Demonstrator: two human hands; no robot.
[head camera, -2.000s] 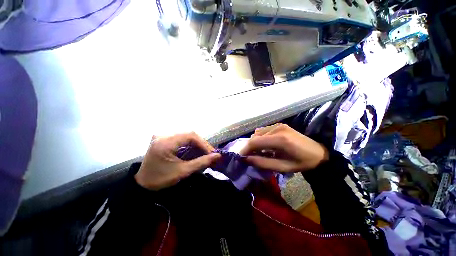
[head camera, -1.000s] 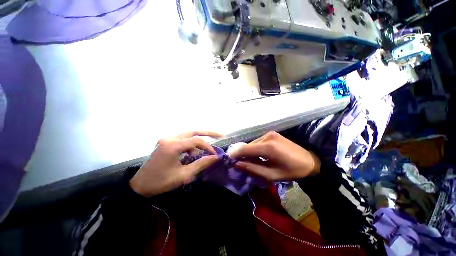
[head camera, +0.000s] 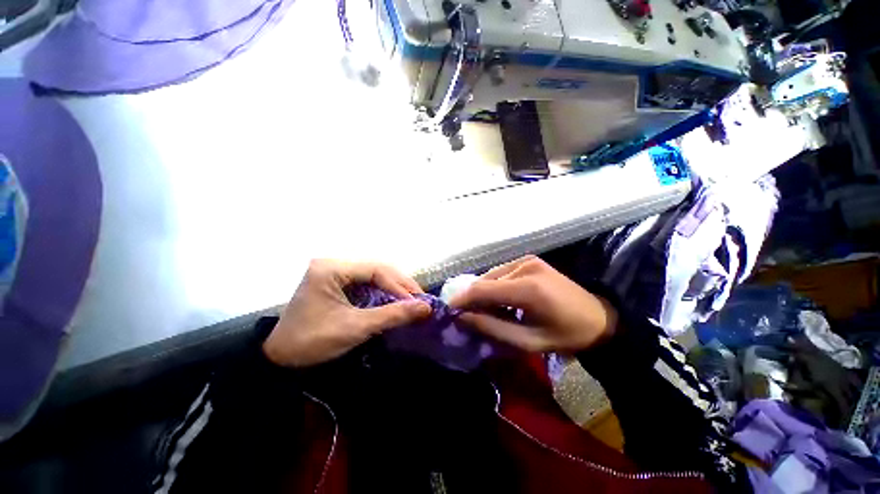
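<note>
A small bunched purple fabric piece (head camera: 444, 345) is held above my lap, just in front of the table edge. Its upper edge is puckered, and a white part (head camera: 461, 287) shows between my hands. My left hand (head camera: 349, 314) pinches the puckered edge between thumb and forefinger. My right hand (head camera: 536, 307) pinches the same edge close beside it, with its fingers curled. The fingertips of both hands nearly meet. The parts of the fabric inside my fingers are hidden.
The white table (head camera: 289, 212) holds a curved purple panel (head camera: 72, 212) at left and a purple brim-shaped piece (head camera: 164, 48) at upper left. A sewing machine (head camera: 579, 58) stands behind a smartphone (head camera: 524, 141). A purple and white bundle (head camera: 709, 241) hangs at the table's right end.
The hands stay close together on the fabric, with small finger shifts. The view has shifted slightly, so more of the left curved panel and a blue-white patch inside it show.
</note>
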